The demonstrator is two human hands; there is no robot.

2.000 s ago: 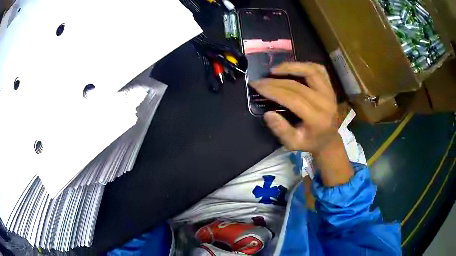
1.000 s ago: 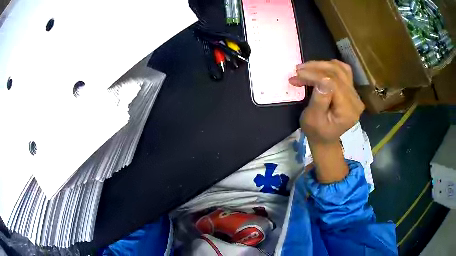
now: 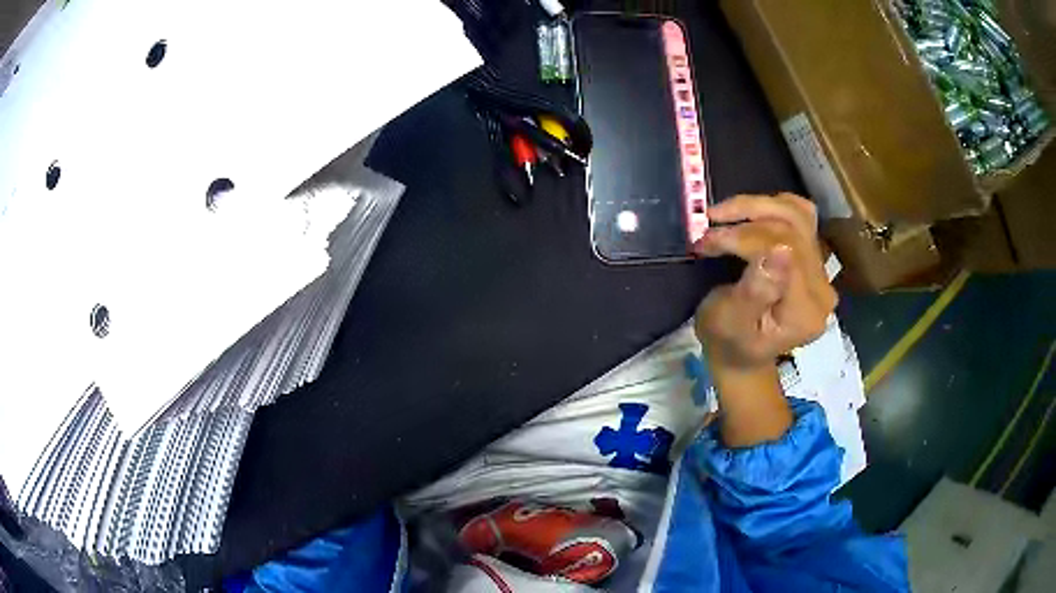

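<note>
The smartphone [image 3: 637, 139] lies face up on the black mat, its screen dark with a pink strip along the right side. My right hand [image 3: 767, 278] is at its lower right corner, fingers bent, fingertips at or just over the edge; it holds nothing. My left hand is not in view; only a blue sleeve shows at the bottom. Left of the phone lie a battery pair [image 3: 555, 53] and a black AV cable [image 3: 533, 137] with red and yellow plug ends. A large white card insert [image 3: 174, 139] lies on the fanned stack of inserts [image 3: 174, 481] at the left.
An open brown carton [image 3: 857, 104] stands at the upper right, with silver-green batteries [image 3: 979, 87] in it. White card pieces [image 3: 843, 400] are beside my right forearm. The dark green floor [image 3: 926, 382] with yellow lines is at the right. White boxes [image 3: 967, 539] show at the lower right.
My right hand has moved from over the phone to its lower right corner. The screen has gone from dark with a pink band to fully pink, then dark with a pink side strip.
</note>
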